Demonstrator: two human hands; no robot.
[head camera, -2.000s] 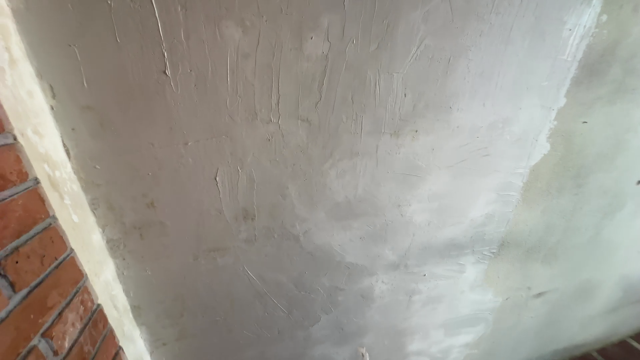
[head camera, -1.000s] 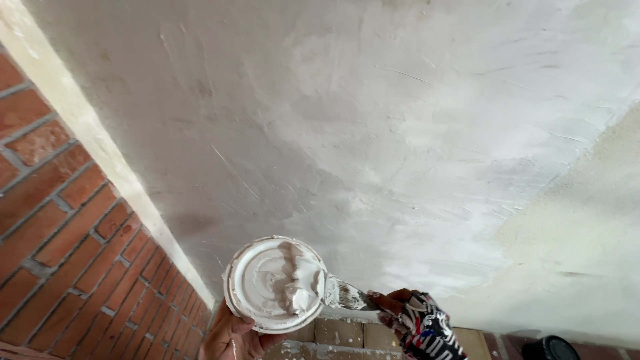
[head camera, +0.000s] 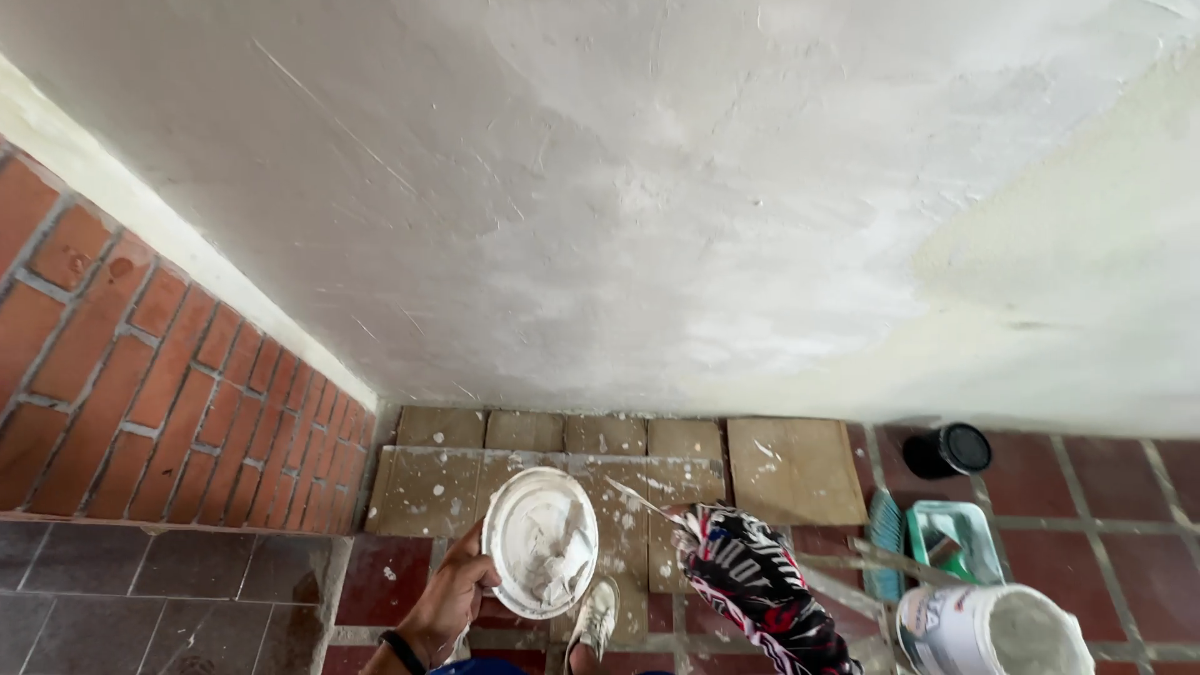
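My left hand (head camera: 448, 586), with a black band at the wrist, grips a round white plastic lid (head camera: 541, 544) by its left rim. A lump of white putty (head camera: 560, 553) lies on the lid. To the right of the lid, my right hand (head camera: 692, 536) is closed on a putty knife (head camera: 639, 497), its blade seen nearly edge-on and pointing up and left. A black, white and red patterned sleeve covers that arm. Both hands are low in the view, before a wall (head camera: 600, 244) partly coated with smooth pale putty.
Brick wall (head camera: 178, 375) rises on the left. Spattered cardboard (head camera: 797, 469) covers floor tiles along the wall base. At right are a black container (head camera: 947, 451), a blue brush (head camera: 884, 544), a green-and-white tray (head camera: 956, 544) and a white bucket (head camera: 994, 630). My shoe (head camera: 596, 614) shows below.
The view has tilted down, bringing the floor into sight. The knife, at the lid's right edge a second ago, is now apart from it.
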